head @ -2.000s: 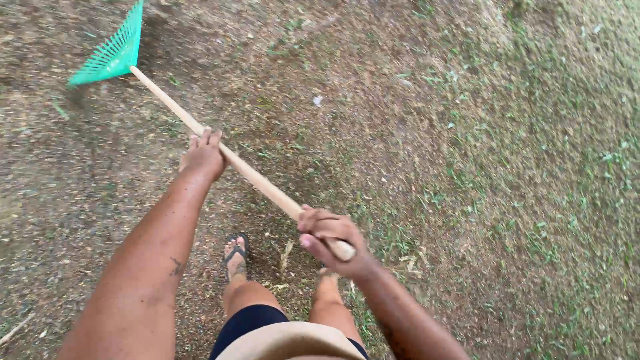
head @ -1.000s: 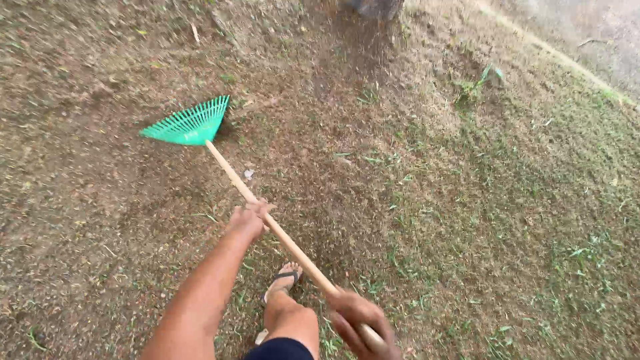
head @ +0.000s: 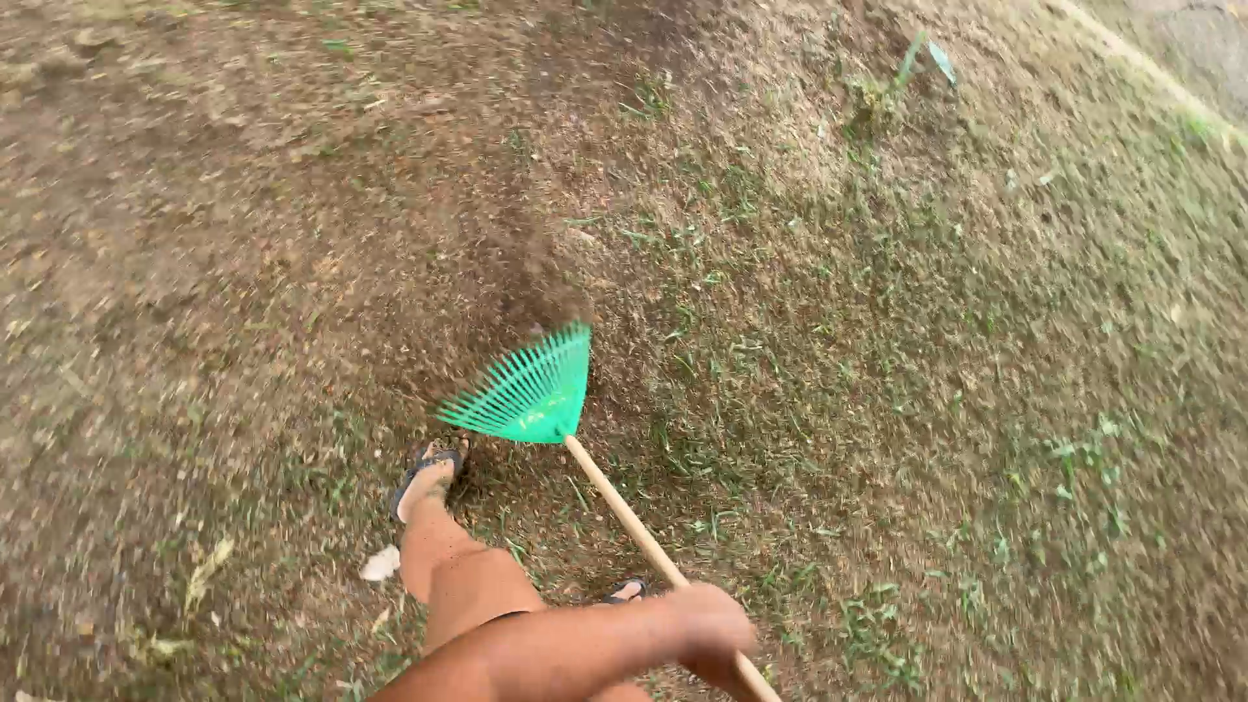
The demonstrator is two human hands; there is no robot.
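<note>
A green plastic leaf rake head (head: 536, 390) lies on the ground just ahead of my feet, its tines fanned toward the upper left. From it a pale wooden rake handle (head: 629, 517) slants down to the lower right. My left hand (head: 710, 619) is closed round this handle near the bottom of the view, blurred, its fingers mostly hidden. The lower end of the handle runs out of the frame. My right hand is out of view.
Patchy grass and bare soil (head: 292, 244) surround the rake. My sandalled foot (head: 429, 478) stands left of the rake head, near a pale dry leaf (head: 381, 564). A leafy sprig (head: 902, 78) rises at the upper right, and a pale edging strip (head: 1141, 68) crosses that corner.
The rake head has come in close to my feet; a second ago it lay farther out. My right hand, on the handle's end in the earlier frames, has left the view.
</note>
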